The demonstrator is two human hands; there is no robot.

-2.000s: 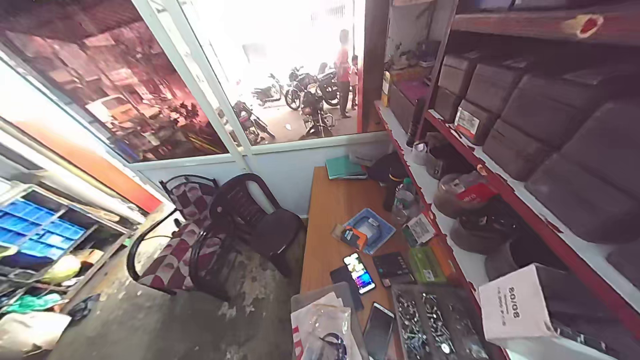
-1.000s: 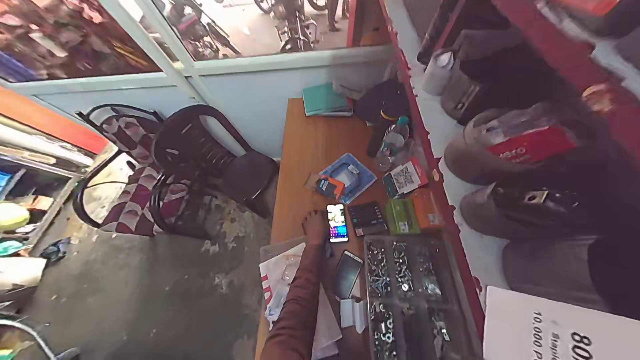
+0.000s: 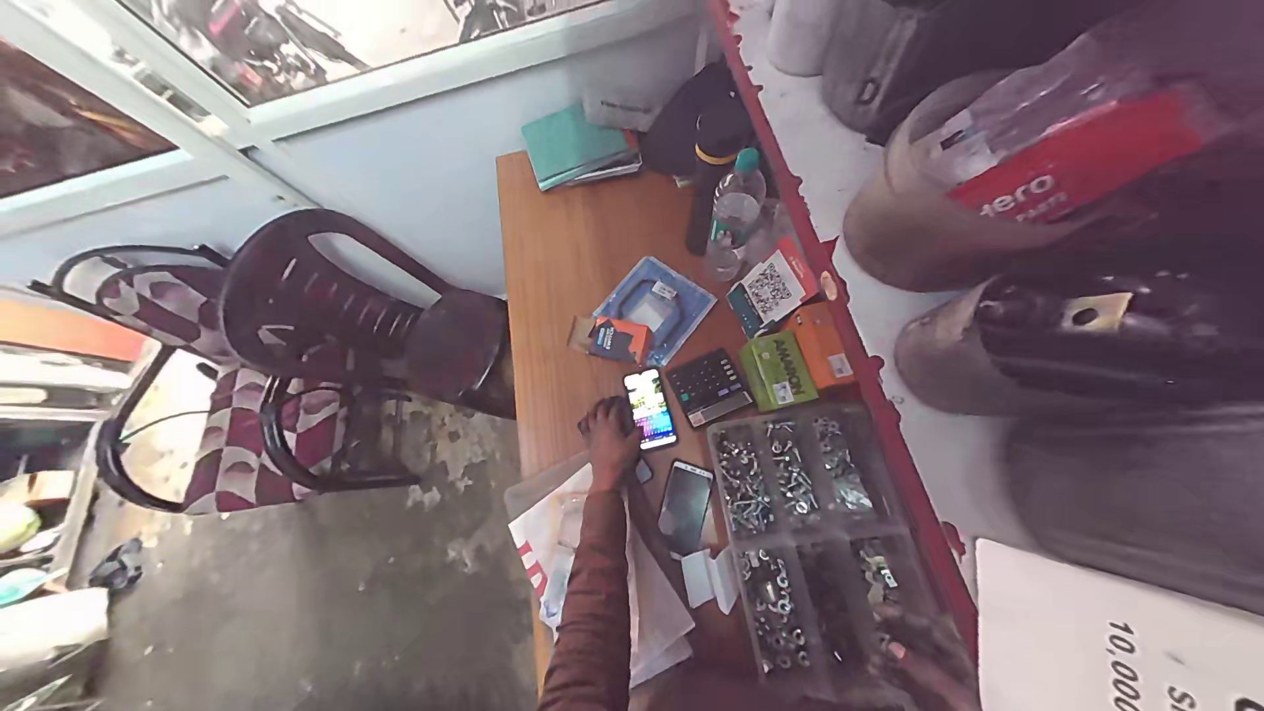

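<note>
My left hand (image 3: 610, 434) reaches over the wooden table (image 3: 553, 227) and rests at the left edge of a lit smartphone (image 3: 649, 408). A dark flat item lies partly under its fingers; whether it is gripped is unclear. My right hand (image 3: 918, 657), dim and blurred, is low at the right, over the lower right part of a clear plastic compartment box (image 3: 726, 533) of screws and nuts. A second smartphone (image 3: 685, 507) with a dark screen lies below the lit one. A black calculator (image 3: 709, 387) sits to its right. Plastic bags (image 3: 652, 622) lie under my left forearm.
Behind are a blue plastic packet (image 3: 681, 306), an orange and dark box (image 3: 620, 339), a green box (image 3: 778, 370), a bottle (image 3: 736, 212), a black cap (image 3: 721, 123) and teal books (image 3: 573, 143). A red-edged shelf (image 3: 839, 296) borders the right; chairs (image 3: 326, 296) stand left.
Two seconds ago neither hand showed; my left hand was beside the lit phone one second ago and is still there. My right hand has come into view at the lower right. The view has tipped downward.
</note>
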